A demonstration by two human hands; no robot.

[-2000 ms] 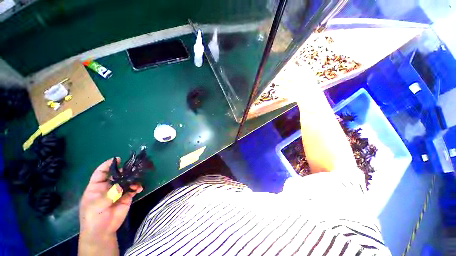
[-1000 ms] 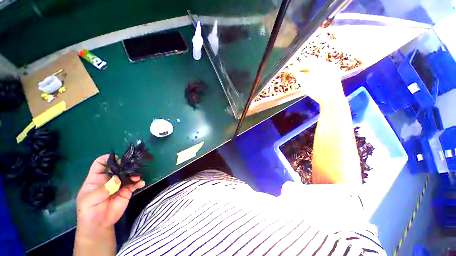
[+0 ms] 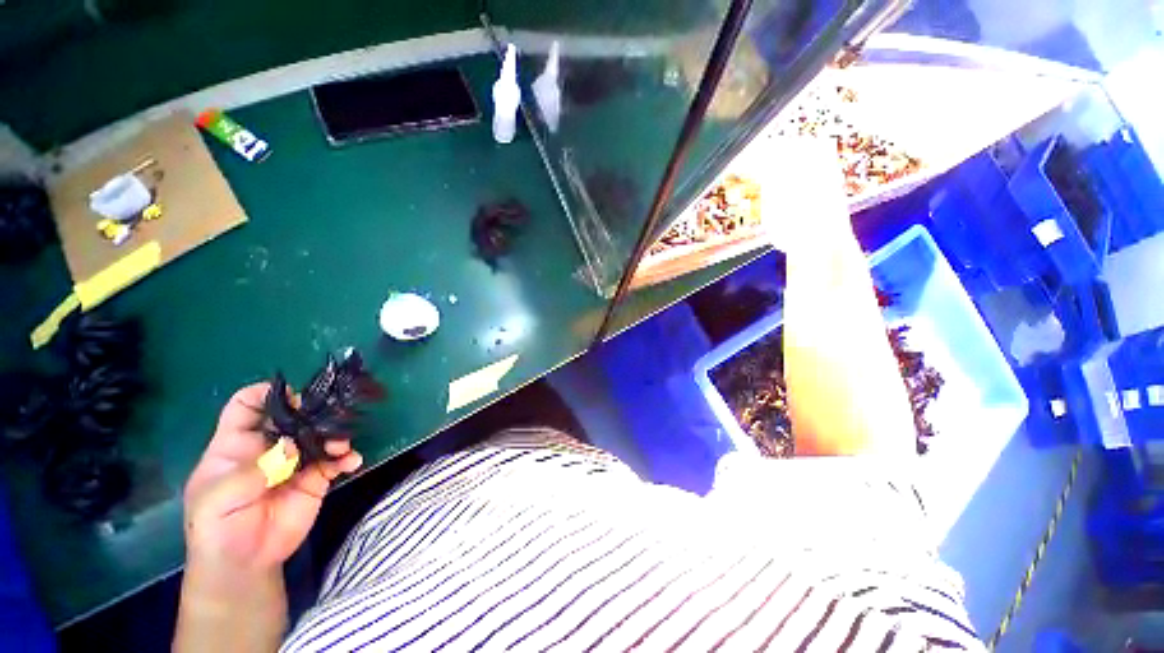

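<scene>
My left hand (image 3: 262, 491) holds a dark spiky rosette (image 3: 319, 406) above the near table edge, with a pale yellow core (image 3: 276, 463) at its base between the fingers. My right hand (image 3: 807, 179) reaches over the pale tray of small golden-brown pieces (image 3: 878, 163) beyond the clear panel. It is overexposed, so its fingers and anything in them cannot be made out. My right forearm crosses above the light blue bin of brown-black pieces (image 3: 753, 389). The white glue bottle (image 3: 409, 316) stands on the green table.
Dark clusters (image 3: 92, 415) sit at the left. Cardboard (image 3: 179, 211), a small tube (image 3: 234, 135), a phone (image 3: 395, 102) and a slim bottle (image 3: 506, 102) lie farther back. A dark clump (image 3: 498, 230) lies mid-table. The tilted clear panel (image 3: 600, 166) stands left of the tray. Blue crates (image 3: 1066, 204) are at right.
My right hand moved farther over the tray, then shifted slightly within it. My left hand still holds the rosette. The view has shifted slightly.
</scene>
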